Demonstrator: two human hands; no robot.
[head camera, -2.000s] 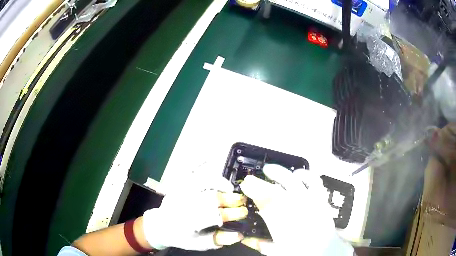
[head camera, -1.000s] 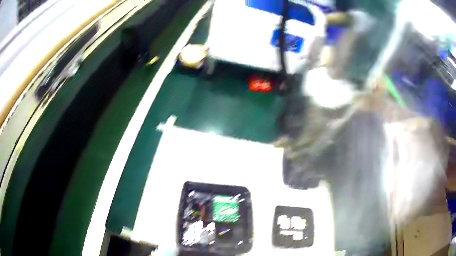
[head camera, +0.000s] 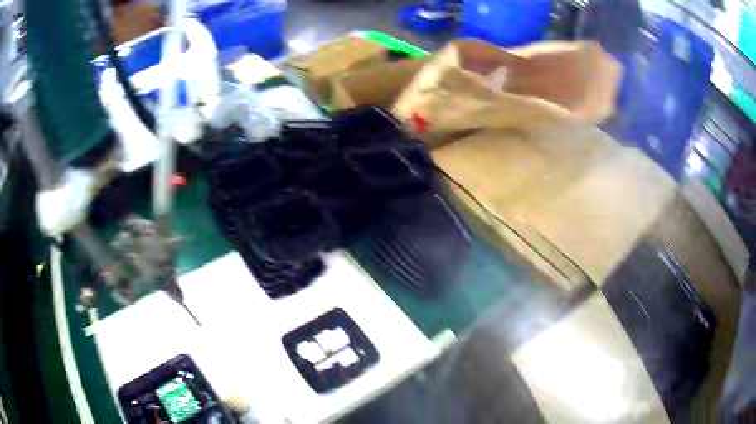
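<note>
The black housing (head camera: 145, 383) lies on the white sheet (head camera: 220, 290) at the bottom left, cut off by the picture's lower edge. A green circuit board (head camera: 177, 400) shows inside it. A small yellowish patch like a fingertip touches the housing's right side at the lower edge; it may be my left hand (head camera: 237, 405), and its grip cannot be told. My right hand is not in view. A small black cover (head camera: 365, 349) with white blocks on its face lies to the right. The blurred screwdriver (head camera: 149, 258) hangs above the sheet, its tip left of the cover.
Stacked black ridged shells (head camera: 286, 219) stand behind the cover and reach right. A clear plastic bag (head camera: 253, 112) lies beyond them. A large open cardboard box (head camera: 555, 182) fills the right side. Blue containers (head camera: 506, 21) stand at the back. A bright blurred surface shows at lower right.
The view has swung right, so the housing, cover and screwdriver appear further left and more of the box shows. Both gloved hands were at the housing two seconds ago and have left it or the picture.
</note>
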